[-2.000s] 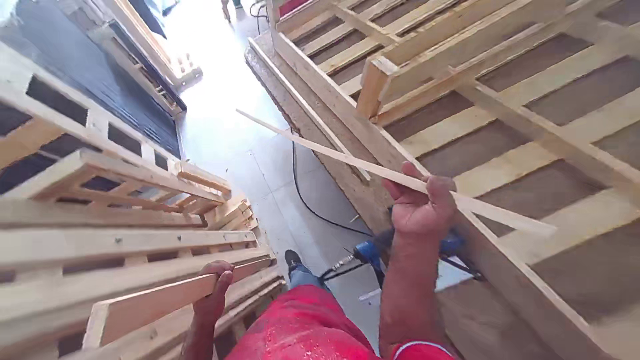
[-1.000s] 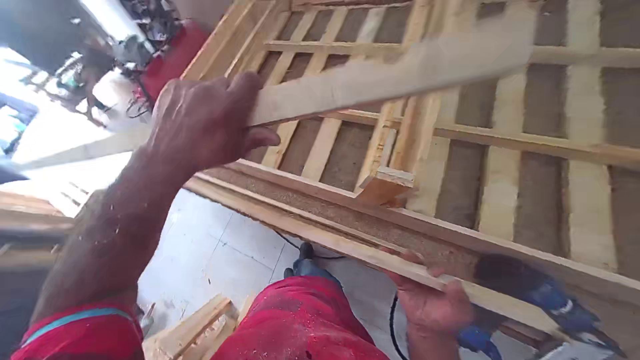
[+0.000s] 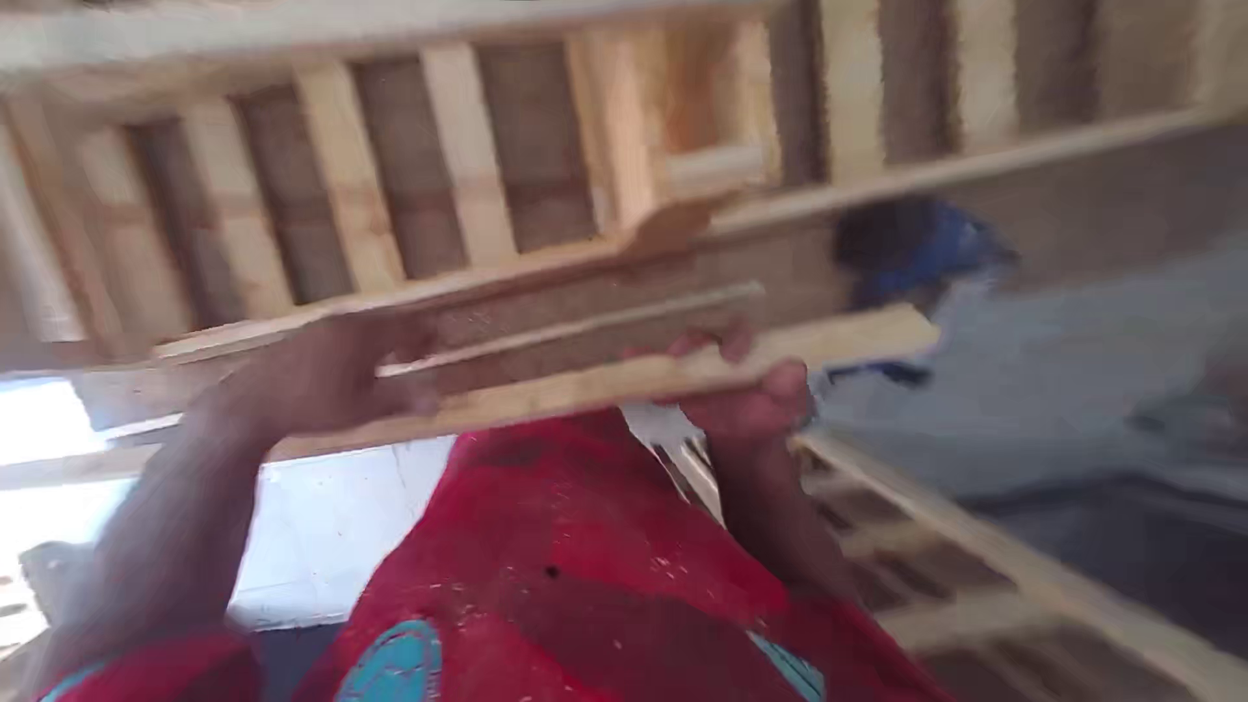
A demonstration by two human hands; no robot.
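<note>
A long flat wooden strip (image 3: pixel 575 387) slants across the view in front of my red shirt. My right hand (image 3: pixel 746 395) grips it near its right end, fingers over the top edge and thumb at the near side. Farther left, my left hand (image 3: pixel 336 375) is around the same strip, its fingers blurred by motion. Just beyond the strip, a thinner wooden strip (image 3: pixel 604 320) runs from between the left fingers to above the right hand; whether the left hand also holds it, I cannot tell.
A large slatted wooden frame (image 3: pixel 468 161) lies beyond my hands, with an upright wooden piece (image 3: pixel 624 136) on it. A blue tool (image 3: pixel 921 249), blurred, is at its near edge on the right. Another slatted wooden structure (image 3: pixel 975 556) is at the lower right; pale floor (image 3: pixel 336 526) shows at the lower left.
My left hand has come down from the upper left to the strip near my body. Both hands are now on one strip. The view has turned.
</note>
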